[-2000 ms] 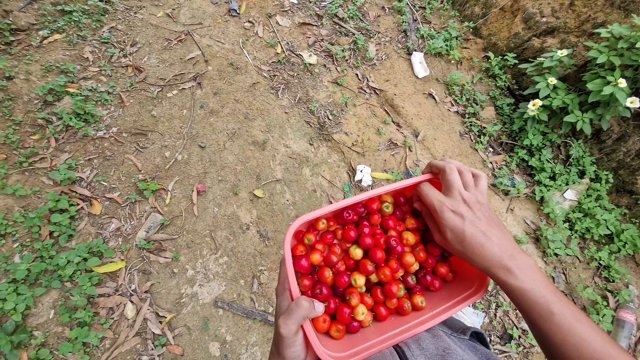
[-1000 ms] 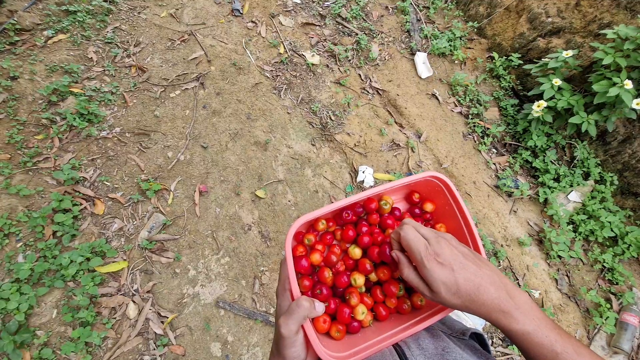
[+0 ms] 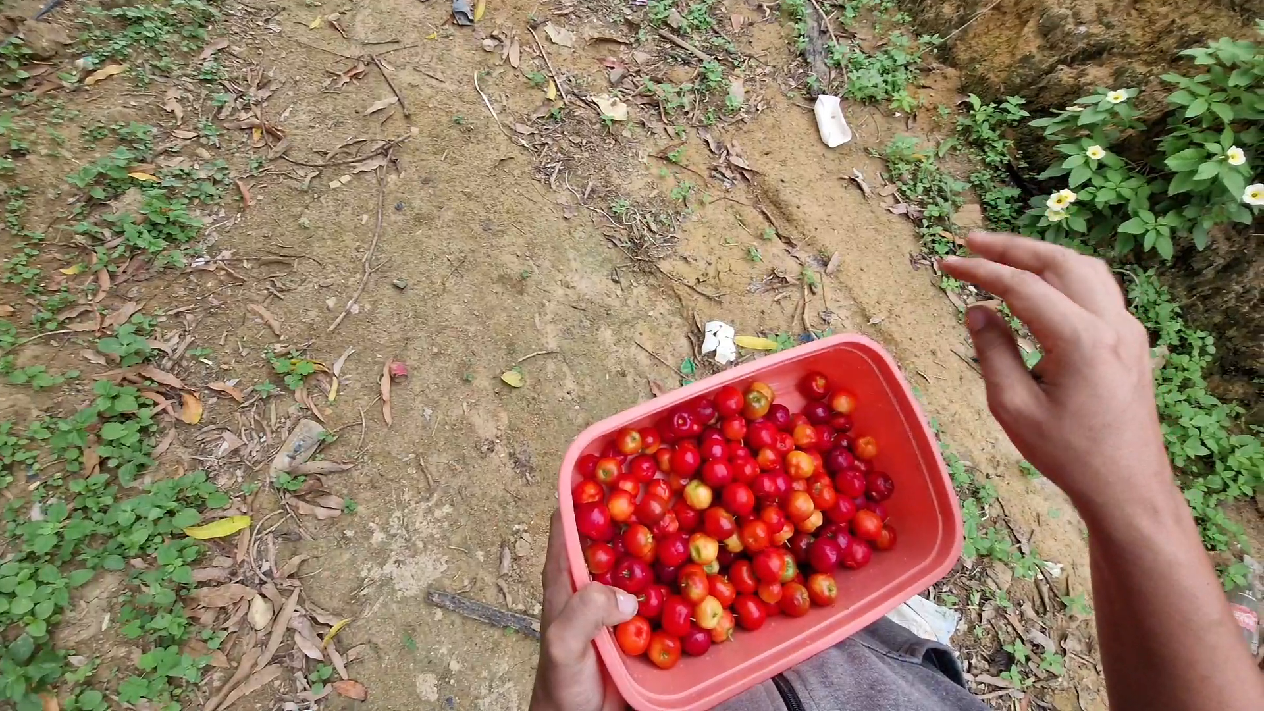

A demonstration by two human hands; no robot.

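Note:
A coral-red plastic tub (image 3: 913,464) tilts a little at the lower middle of the head view. Small round red, orange and yellowish fruits (image 3: 731,494), which look like acerola cherries, fill much of it. My left hand (image 3: 578,632) grips the tub's near left corner, with the thumb over the rim and the fingers hidden beneath. To the right of the tub, my right hand (image 3: 1066,365) is in the air with its fingers apart and nothing between them.
Bare dirt ground carries dry leaves, twigs and low green weeds (image 3: 109,504). A bush with pale yellow flowers (image 3: 1145,168) grows against an earth bank at the right. A white piece of litter (image 3: 832,120) lies beyond the tub. Grey cloth (image 3: 859,676) shows below it.
My right hand was over the fruits inside the tub one second ago and is now lifted out to the right. My left hand keeps its hold on the tub.

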